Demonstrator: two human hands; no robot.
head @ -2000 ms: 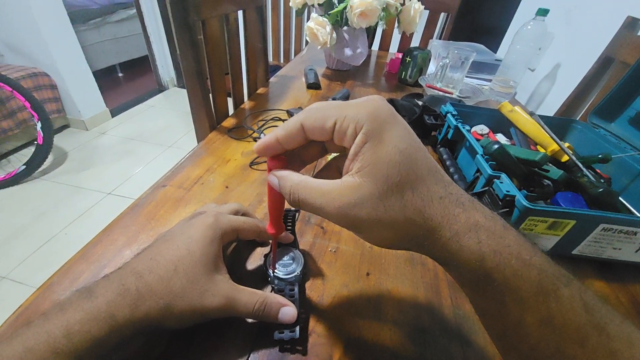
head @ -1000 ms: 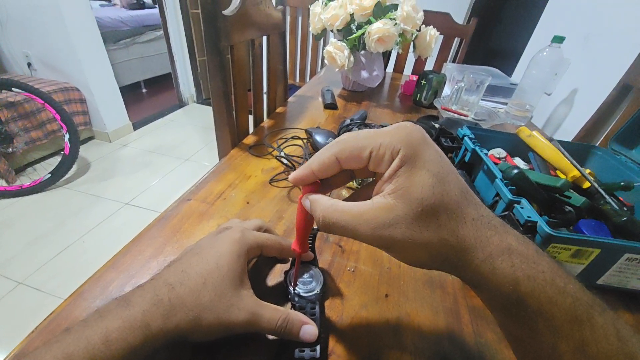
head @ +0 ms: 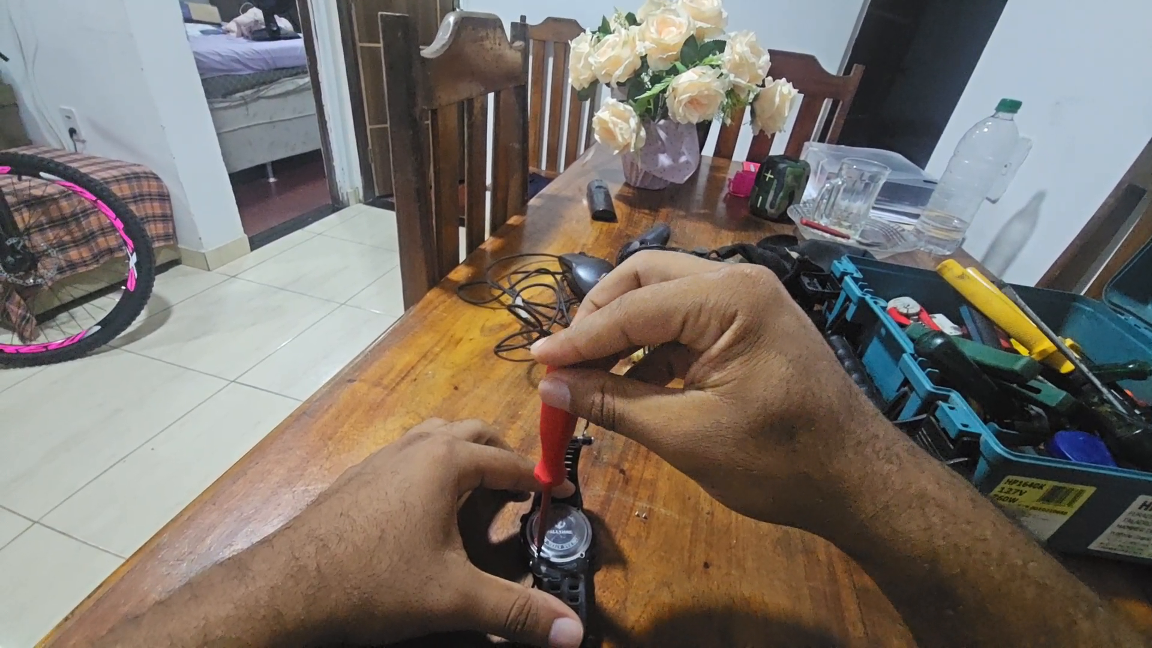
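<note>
A black wristwatch [head: 560, 533] lies with its metal case back up on the wooden table, its strap stretched out above and below the case. My left hand [head: 405, 540] steadies it, thumb on the lower strap and fingers by the upper strap. Between the thumb and fingers of my right hand [head: 702, 378] is a small screwdriver with a red handle [head: 554, 436], held upright. Its tip meets the left lower edge of the case back. Tiny screws [head: 641, 515] appear to lie on the table just right of the watch.
A teal toolbox [head: 967, 427] full of tools stands at the right. Behind my right hand are a tangled black cable [head: 517, 301] and a computer mouse [head: 585, 270]. Farther back are a flower vase [head: 663, 155], a glass mug [head: 853, 196] and a plastic bottle [head: 967, 180]. Wooden chairs [head: 468, 135] flank the table.
The view has tilted up and shifted. Both hands keep the same hold on the watch and the red screwdriver, whose tip stays at the case back.
</note>
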